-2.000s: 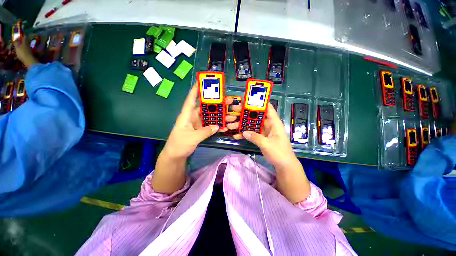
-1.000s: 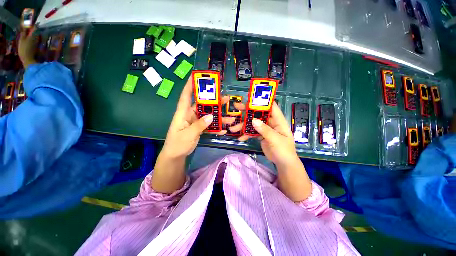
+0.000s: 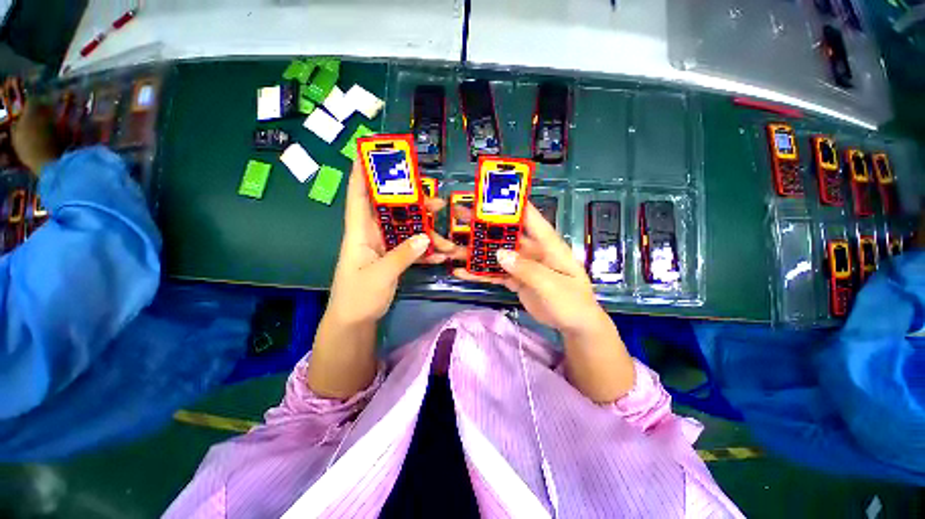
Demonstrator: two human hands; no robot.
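My left hand (image 3: 373,266) is closed round a red-orange keypad phone (image 3: 394,188), its thumb on the lower keys. My right hand (image 3: 548,276) holds a second keypad phone (image 3: 499,208) upright, its thumb on the lower keys. Both phones have yellow-orange frames and lit white and blue screens. They are held above a clear blister tray (image 3: 619,132). In the tray, three phones lie face down in the far row and more lie in the near row. Phones with yellow frames show partly behind my fingers.
Green squares (image 3: 254,179) and white squares (image 3: 299,162) lie left of the tray with small black items (image 3: 271,140). Blue-sleeved people work at both sides. Another phone tray (image 3: 796,274) lies at the right. A red pen (image 3: 95,44) lies on the white surface.
Both held phones have moved left and are a little farther apart. The left phone is more tilted. The view has shifted slightly. The left neighbour's hand has moved outward and lower.
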